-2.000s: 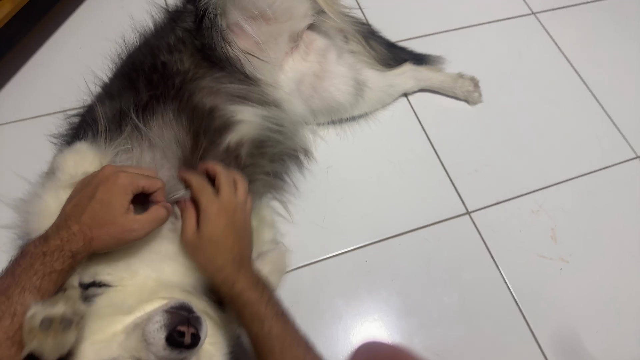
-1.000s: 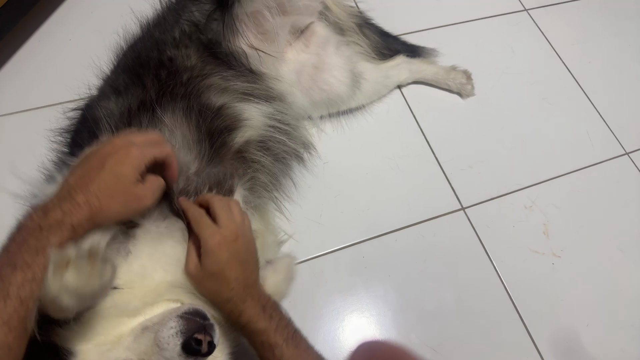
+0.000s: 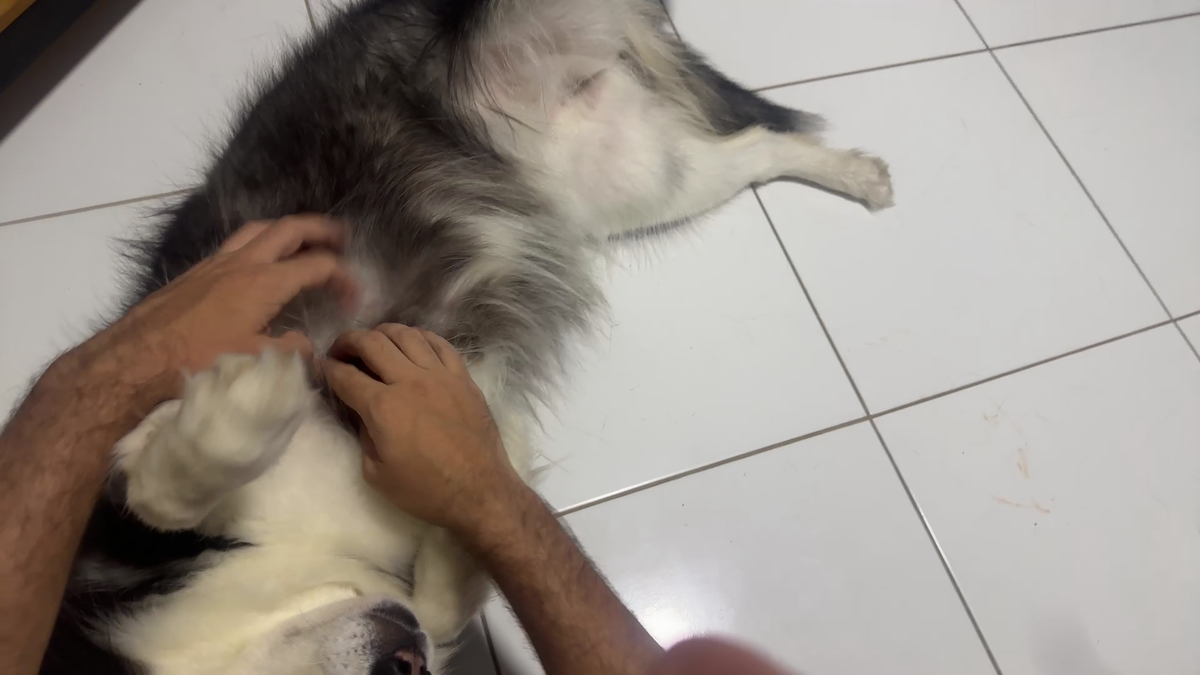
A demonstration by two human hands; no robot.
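A long-haired dog [image 3: 450,216] with black, grey and white fur lies on its back, its nose at the bottom edge. My left hand [image 3: 253,281] is over the side of its chest, fingers apart and slightly blurred. A white front paw [image 3: 225,422] is raised against my left wrist. On the dog's chest rests my right hand [image 3: 412,403], with fingers curled into the fur near my left thumb. Whether the right fingers pinch any fur cannot be told.
White floor tiles [image 3: 731,375] with dark joints surround the dog. One hind leg [image 3: 825,169] stretches out to the right. Faint brownish marks [image 3: 1022,464] show on a tile at the right. A dark edge of an object [image 3: 37,37] crosses the top left corner.
My left hand has come away from my right fingertips, and its fingers have spread. The dog's head has shifted lower in view, and its front paw now stands raised by my left wrist.
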